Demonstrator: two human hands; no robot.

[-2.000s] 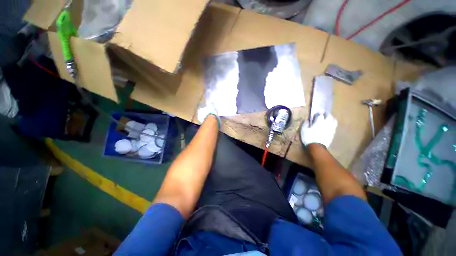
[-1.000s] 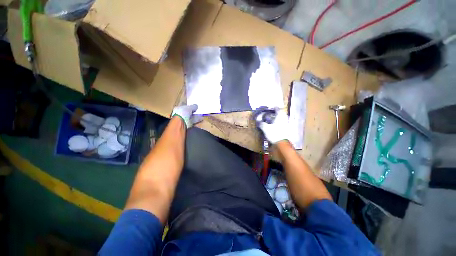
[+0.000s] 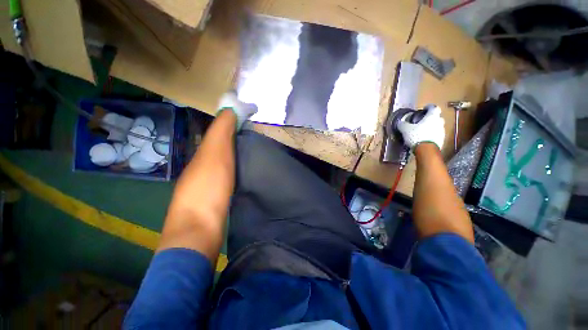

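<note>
A flat bare-metal panel with a dark band lies on the cardboard-covered bench. My left hand, in a white glove, is at the panel's near left corner; whether it grips the edge is unclear. My right hand, gloved, is shut on the dark round air sander, which is over the long metal strip right of the panel. A red air hose hangs from the sander in a loop over the bench edge.
A small metal bracket and a small hammer lie beyond and right of the strip. A shallow case with green streaks is at right. Cardboard boxes stand left. A blue bin of white discs is on the floor.
My right hand has moved right with the sander, from the panel's near right corner to the strip. The red hose now shows as a loop. My left hand remains at the near left corner.
</note>
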